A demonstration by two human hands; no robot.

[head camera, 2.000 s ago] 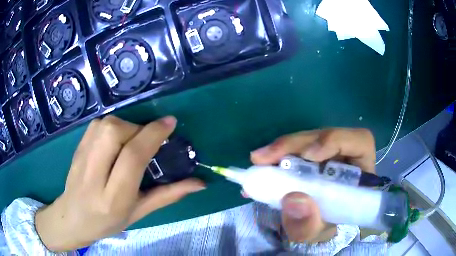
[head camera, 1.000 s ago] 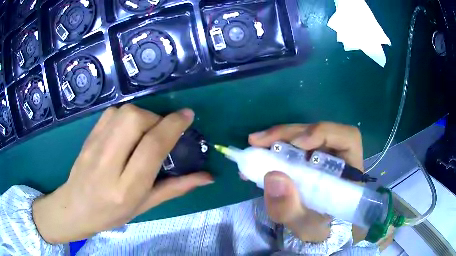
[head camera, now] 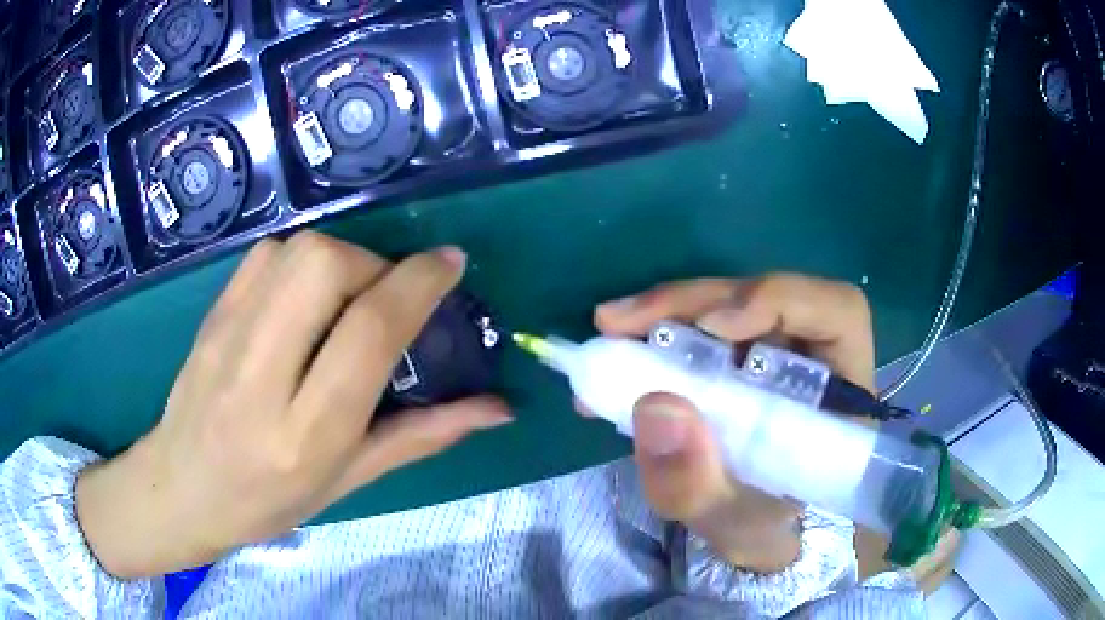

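Note:
My left hand (head camera: 273, 400) grips a black round speaker unit (head camera: 446, 354) between thumb and fingers, just above the green mat. The unit has a pale-outlined rectangle on its left part and small white spots at its right edge. My right hand (head camera: 739, 412) holds a dispensing syringe (head camera: 751, 436) filled with white glue. Its yellow-green needle tip (head camera: 528, 344) points at the white spots, with a small gap seen between them. A clear finger switch (head camera: 727, 360) with two screws sits on the syringe. My left fingers hide part of the unit.
A shiny black blister tray (head camera: 485, 164) with speaker units in its pockets lies beyond my left hand. White paper (head camera: 860, 63) lies on the green mat (head camera: 679, 224) at the upper right. A clear air hose (head camera: 973, 206) runs down the right side to the syringe's green cap (head camera: 927, 515).
Since the first frame the needle has come away from the unit's edge, leaving a gap. The syringe has shifted left and tilted more, and the unit sits slightly higher and further right in view.

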